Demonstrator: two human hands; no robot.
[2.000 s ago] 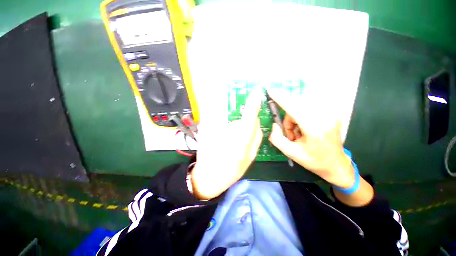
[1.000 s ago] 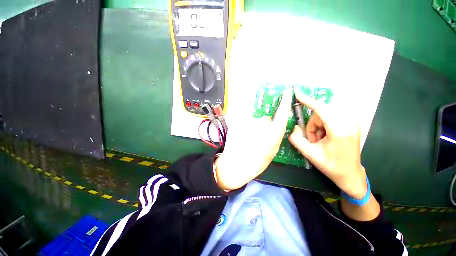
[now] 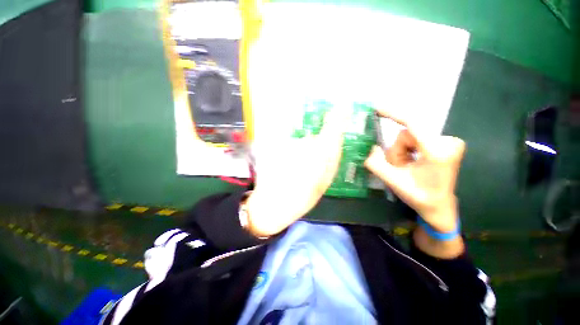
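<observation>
The green PCB panel (image 3: 351, 172) lies on white paper (image 3: 356, 51), partly covered by my hands. My left hand (image 3: 299, 168), overexposed, lies over the panel's left part; whether it holds a probe cannot be told. My right hand (image 3: 425, 162) is at the panel's right edge, thumb and fingers closed around a slim dark test probe (image 3: 379, 133), which is blurred; its tip is not clear. The yellow-edged multimeter (image 3: 213, 82) lies left of the panel, its display washed out. Red and dark test leads (image 3: 236, 181) leave its lower end.
A black mat (image 3: 38, 108) lies at far left and a smartphone (image 3: 540, 149) at far right, with a pale cable (image 3: 559, 206) near it. Yellow-black tape (image 3: 70, 244) runs along the near side. A blue bin (image 3: 92, 308) shows low at left. A blue band (image 3: 439, 232) circles my right wrist.
The view has shifted and blurred. My right hand with the probe has moved a little right, away from my left hand, and more of the panel shows between them.
</observation>
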